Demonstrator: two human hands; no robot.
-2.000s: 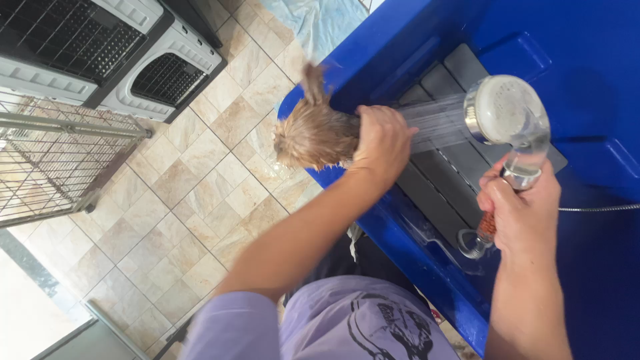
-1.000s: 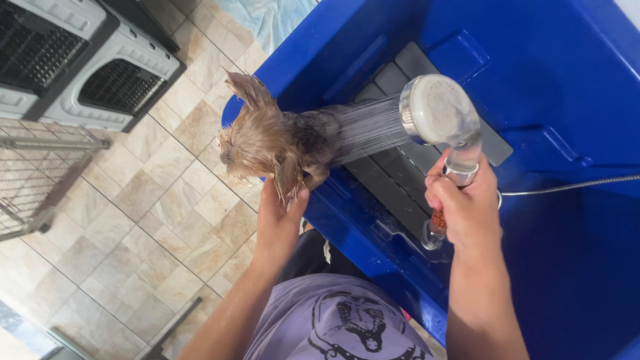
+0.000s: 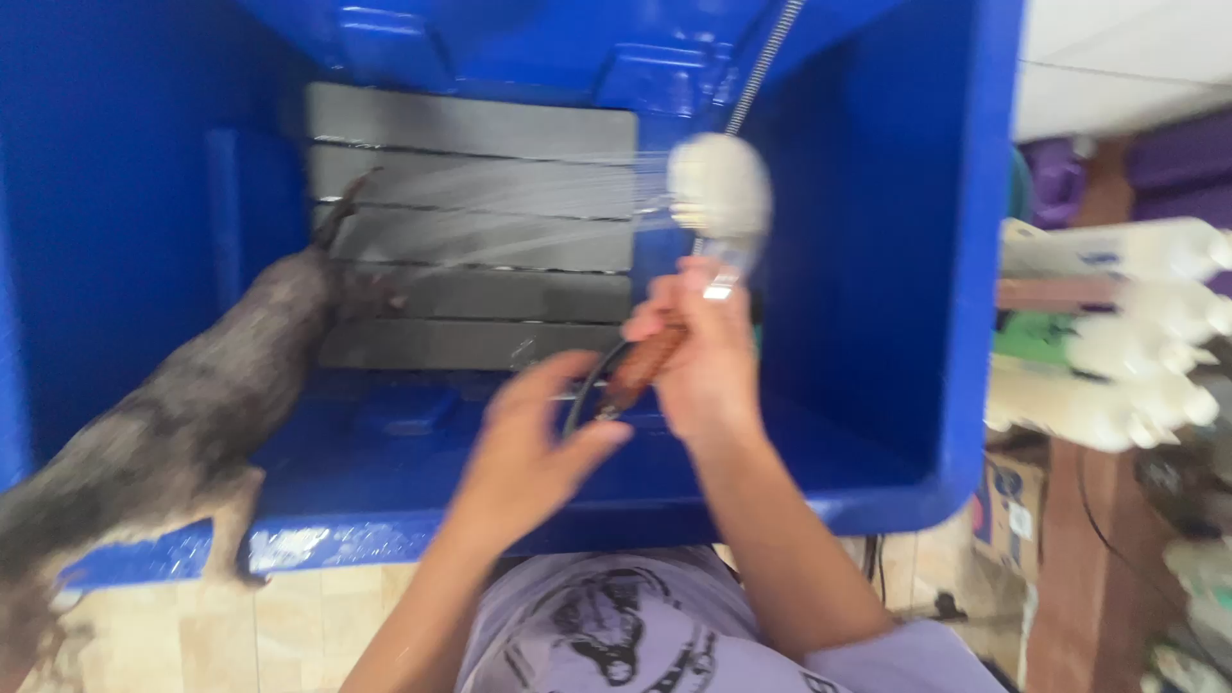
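My right hand (image 3: 707, 356) is closed around the handle of a shower head (image 3: 720, 188), which sprays water leftward over the grey slatted mat (image 3: 472, 226) in the blue plastic tub (image 3: 866, 279). My left hand (image 3: 539, 438) is beside the lower end of the handle, fingers apart, holding nothing that shows. A wet dog (image 3: 207, 385) stands at the left, its tail over the mat and a front paw on the tub's near rim. Its head is at the lower left corner, partly cut off and blurred.
A metal hose (image 3: 765, 67) runs from the shower head up over the tub's far side. White bottles (image 3: 1136, 250) stand on a shelf outside the tub at the right, with a cardboard box (image 3: 1011, 510) lower down. Tiled floor (image 3: 318, 626) shows below the near rim.
The view has swung right along the tub. My left hand has come off the dog and is now beside the shower handle. My right hand still holds the spraying shower head.
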